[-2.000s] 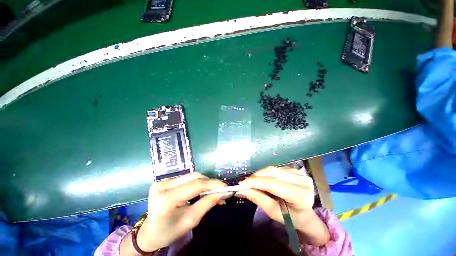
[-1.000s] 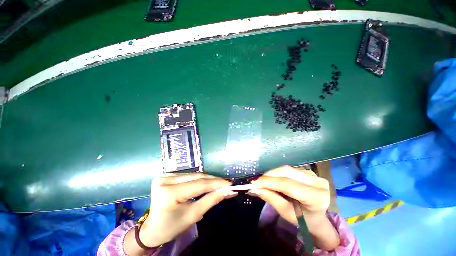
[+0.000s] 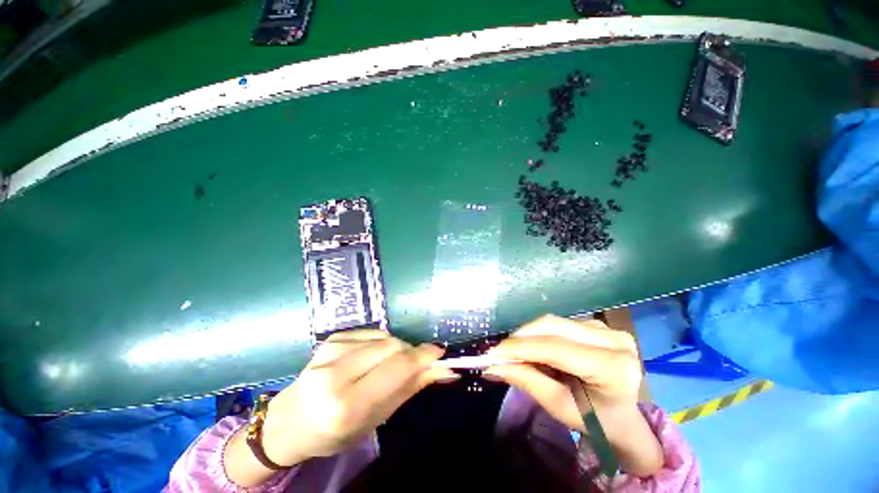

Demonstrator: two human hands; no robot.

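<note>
My left hand and my right hand meet at the bench's near edge, pinching a thin whitish strip between their fingertips. A slim greenish-grey tool, likely tweezers, lies along my right palm and points down toward the wrist. A phone assembly lies on the bench, board end away from me, its near end behind my left hand. A clear adhesive dot sheet lies to its right, its near end over the bench edge. A heap of small black parts lies right of the sheet.
A waiting phone lies at the bench's far right. Another phone is on the green belt beyond the white rail, with parts of others at the top edge. A person's blue sleeve is at the right.
The camera view has shifted slightly. My left hand has turned a little, its fingers more bunched. The strip stays between both hands' fingertips, and the items on the bench keep their places.
</note>
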